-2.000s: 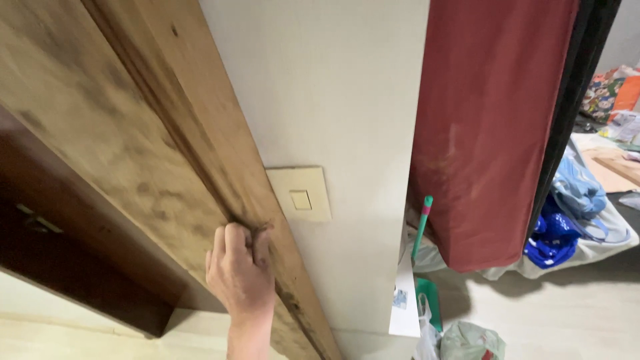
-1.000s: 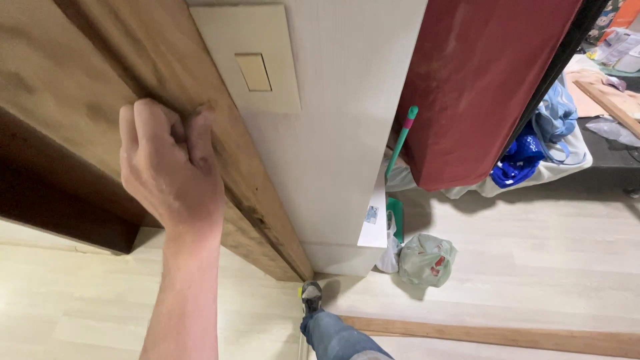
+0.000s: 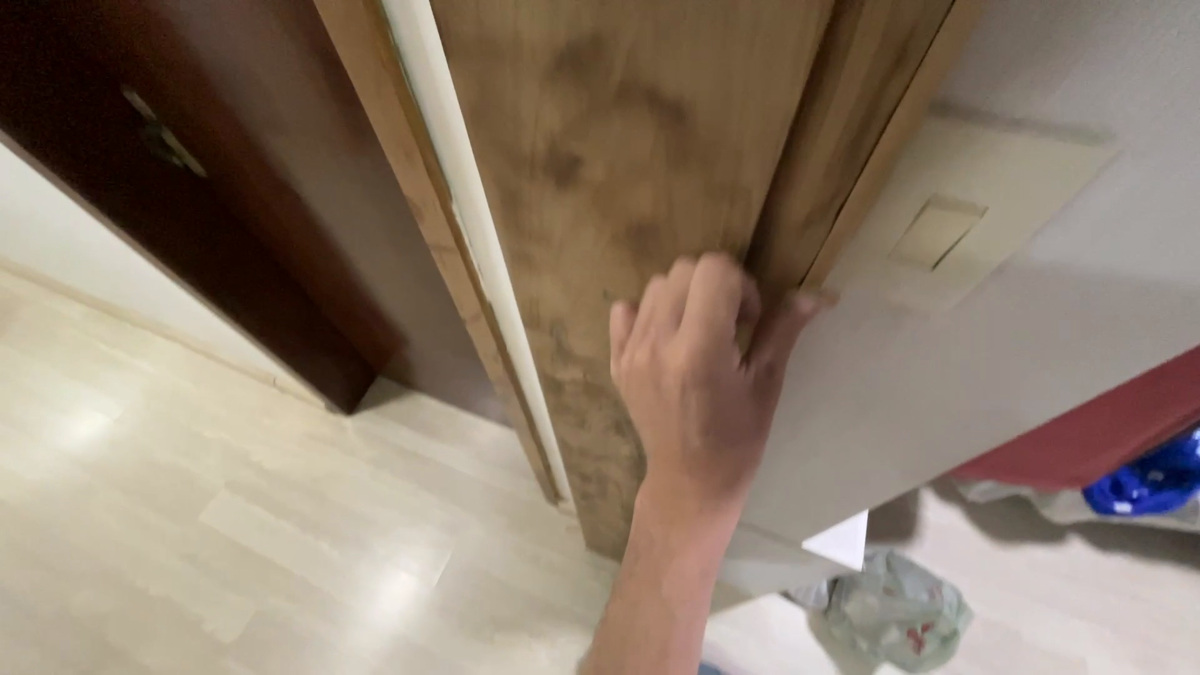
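My left hand point(image 3: 694, 375) reaches up from the bottom middle, its back toward the view. Its fingers are curled at the groove of a wooden door frame point(image 3: 637, 169), and the thumb lies against the outer edge of the frame's trim. The fingertips are partly hidden. The frame's light brown wood has dark smudges. Just right of the trim, a cream light switch point(image 3: 939, 232) is mounted on the pale wall point(image 3: 900, 394). My right hand is out of view.
A dark brown door point(image 3: 225, 216) with a metal handle point(image 3: 164, 133) stands at left. Pale plank flooring point(image 3: 309, 544) lies below. At lower right are a pale plastic bag point(image 3: 895, 609), a red panel point(image 3: 1078, 436) and a blue item point(image 3: 1144, 483).
The view has swung left, so more of the dark door and floor shows. My left hand stays at the frame's trim; the green stick seen earlier is out of view.
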